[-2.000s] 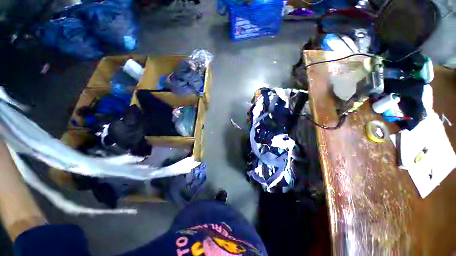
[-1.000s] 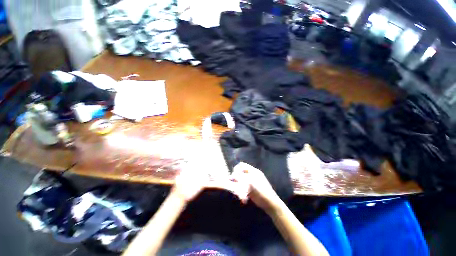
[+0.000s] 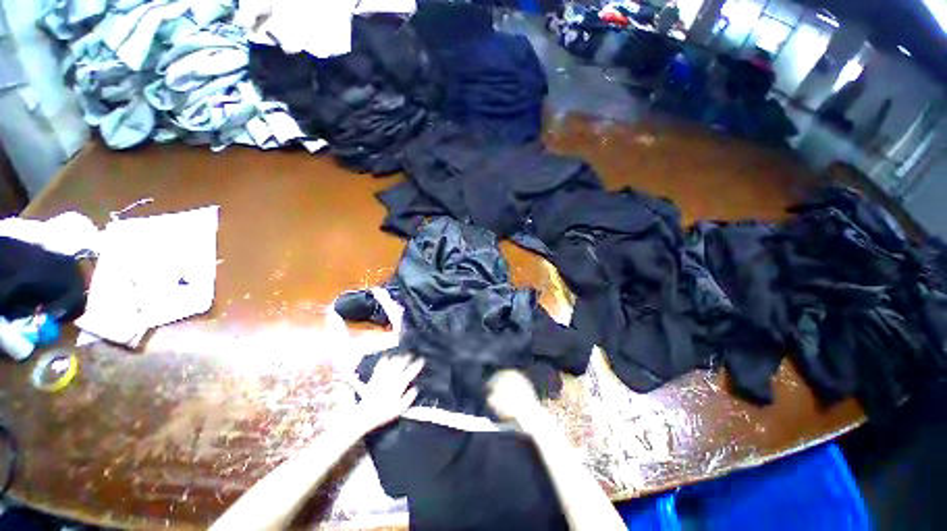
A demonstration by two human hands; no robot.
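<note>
A black jacket lies in a loose heap on the table in front of me, its lower part hanging toward the near edge. A white fabric strip runs across it between my hands; a white loop also shows at its left side. My left hand lies on the jacket's left part with fingers spread. My right hand is at the strip's right end, blurred, with fingers bent; its grip is unclear.
Black garments run along the far and right side, beside a navy bundle. Pale grey-blue pieces are heaped far left. A white sheet and yellowish tape roll lie left on the brown table. A blue crate is below right.
The view has turned from floor boxes to the table and moved closer to the jacket. My hands, earlier close together at the table edge with white material, are now apart on the jacket, the strip across it.
</note>
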